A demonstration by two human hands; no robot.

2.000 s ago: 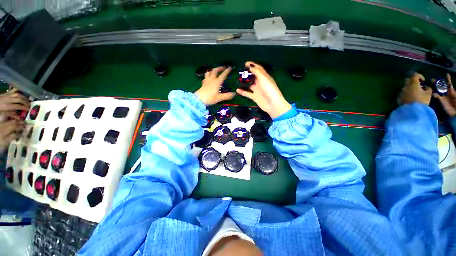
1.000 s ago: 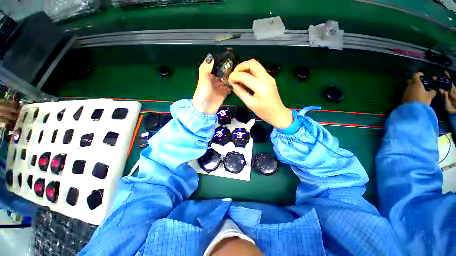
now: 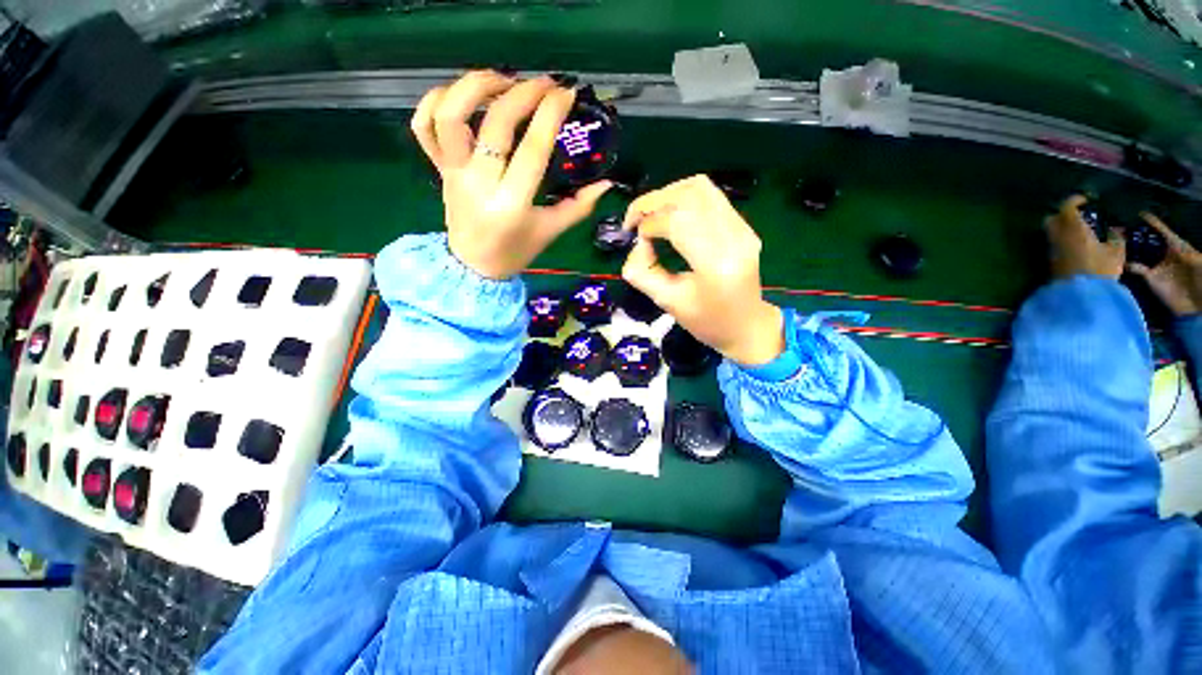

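Observation:
My left hand [image 3: 498,174] is raised above the belt and holds a round black smartwatch unit [image 3: 580,139], its screen lit with white, purple and red marks. My right hand [image 3: 701,257] is bent, with a second, smaller-looking watch unit [image 3: 613,234] at its thumb and fingertips; the fingers partly hide it. Below the hands, several black watch units lie clustered on and around a white sheet [image 3: 637,460]. Some are lit, such as one at the cluster's middle [image 3: 635,359]. Two greyish-faced discs [image 3: 555,419] lie on the sheet's near part; another [image 3: 700,431] lies just right of it.
A white foam tray [image 3: 311,396] with dark pockets and several pink-lit units is at left. Unlit units [image 3: 899,253] lie on the green belt at right. A metal rail [image 3: 396,95] with pale blocks [image 3: 716,73] runs behind. Another person's hands [image 3: 1084,244] are at far right.
My hands have moved apart. My left hand has turned and risen up-left, and its unit's lit screen now faces me. My right hand has moved slightly right and down.

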